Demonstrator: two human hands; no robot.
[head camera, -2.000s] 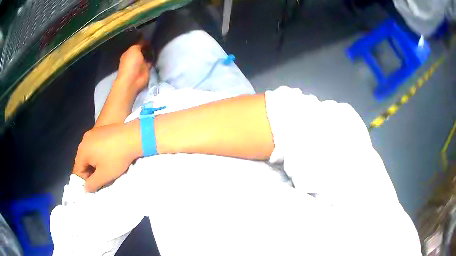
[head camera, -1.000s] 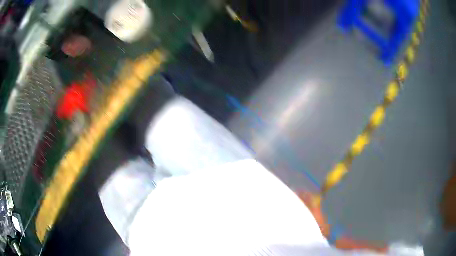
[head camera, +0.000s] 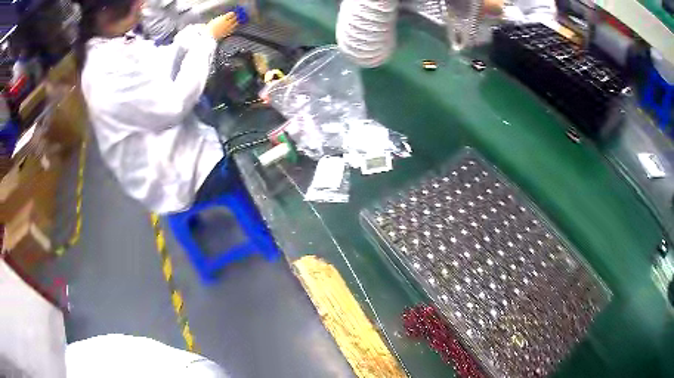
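Observation:
Neither of my hands is in the picture; only white clothing of mine shows at the lower left edge. A large clear blister tray (head camera: 491, 266) with rows of small silvery parts lies on the green bench mat (head camera: 436, 118). A pile of small dark-red components (head camera: 437, 336) lies along the tray's near left edge, cut off below. A tan edge strip (head camera: 344, 314) lies along the bench's front edge. A thin solder wire (head camera: 325, 225) runs along the bench from a small green and white spool (head camera: 277, 153).
Clear plastic bags (head camera: 325, 96) with white labels lie behind the spool. A white ribbed hose (head camera: 367, 33) hangs above the bench. A black slotted rack (head camera: 565, 77) stands at the upper right. A person in white (head camera: 148, 111) sits on a blue stool (head camera: 222, 232) at left.
The view has swung from my lap and the floor to the bench on the left. My forearms, seen two seconds ago, are out of the picture. The whole tray now shows more clearly.

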